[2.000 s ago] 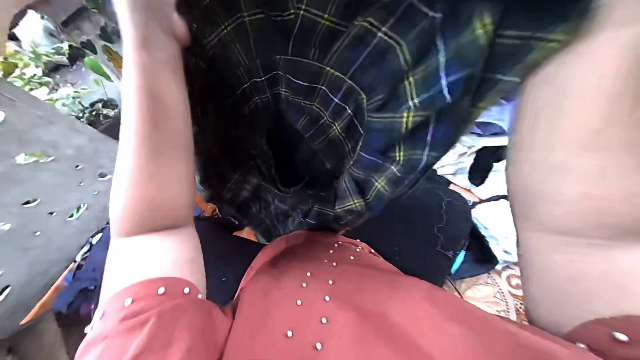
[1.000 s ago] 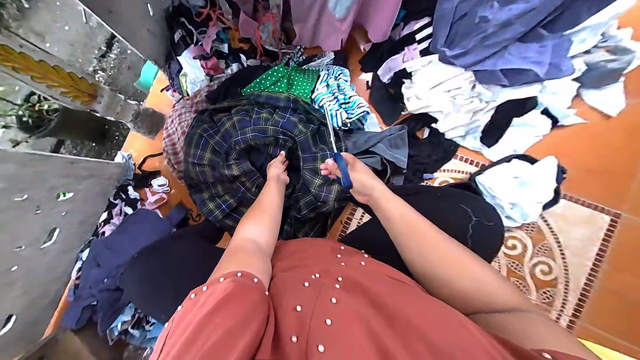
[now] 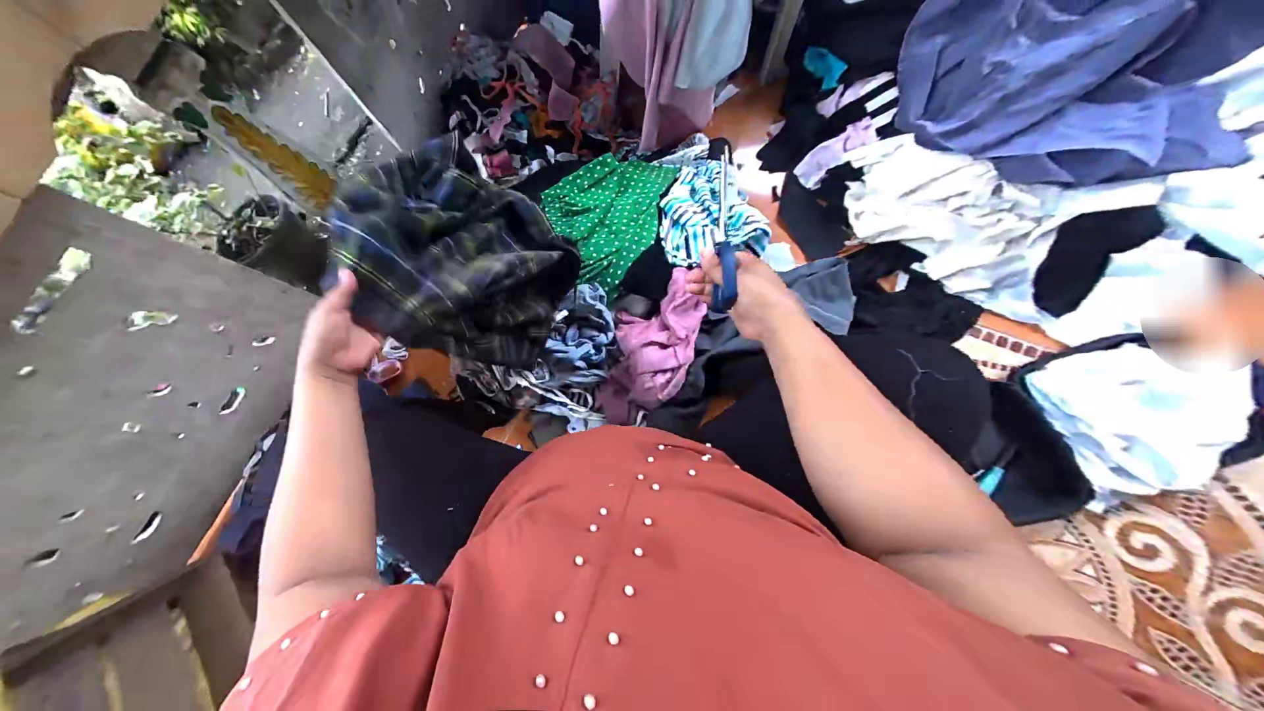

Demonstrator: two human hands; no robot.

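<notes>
A dark plaid cloth [image 3: 449, 252], blurred and bunched, is at my left hand [image 3: 338, 331], which grips its near left edge with the thumb up. My right hand [image 3: 746, 291] holds scissors [image 3: 724, 267] by their blue handles, the blades pointing away from me over a blue-and-white striped cloth [image 3: 696, 212]. Between the two hands lie a green polka-dot cloth [image 3: 607, 217], a pink cloth [image 3: 657, 346] and a heap of grey-blue fabric strips [image 3: 581, 331]. The scissors do not touch the plaid cloth.
White cloths [image 3: 948, 212] and a large blue-grey cloth [image 3: 1047, 89] are piled at the right. Colourful scraps [image 3: 533, 89] lie at the back. A grey wall with holes [image 3: 148, 395] stands at the left, and patterned tiles [image 3: 1175, 573] show at the lower right.
The plaid cloth, spread out in front of me a second ago, is now bunched up at the left with my left hand. The green and striped cloths and the strips show more fully.
</notes>
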